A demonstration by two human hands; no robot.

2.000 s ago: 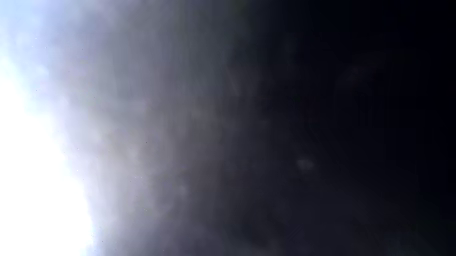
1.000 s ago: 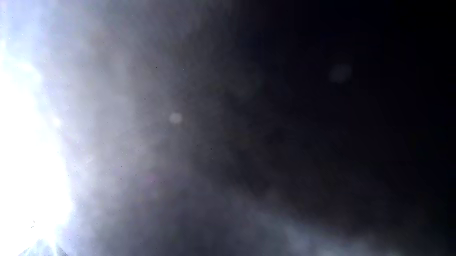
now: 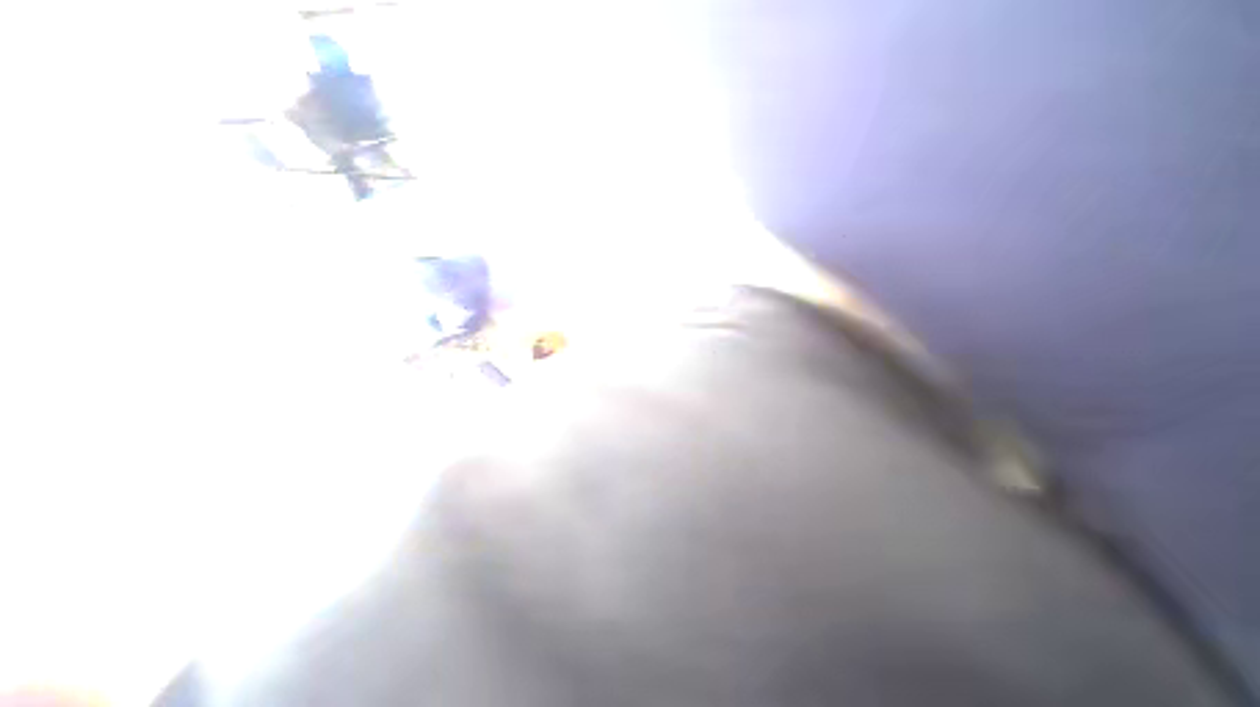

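Observation:
A large blurred grey surface (image 3: pixel 829 553) fills the lower middle and right, very near the camera; I cannot tell what it is. A dark curved edge with a pale yellowish spot (image 3: pixel 1016 470) runs along its right side. A smooth bluish-purple area (image 3: pixel 1023 180) fills the upper right. Neither my left hand nor my right hand can be made out. The work things cannot be recognised.
The left side is washed out white by glare. A small dark bluish shape (image 3: pixel 341 113) shows at the upper left, another (image 3: pixel 463 287) lower down, and a small orange spot (image 3: pixel 549 344) beside it. None can be named.
The view was mostly dark with glare at the left edge. Now it is much brighter, the glare reaches the middle, and a grey surface, a bluish-purple area and small distant shapes show.

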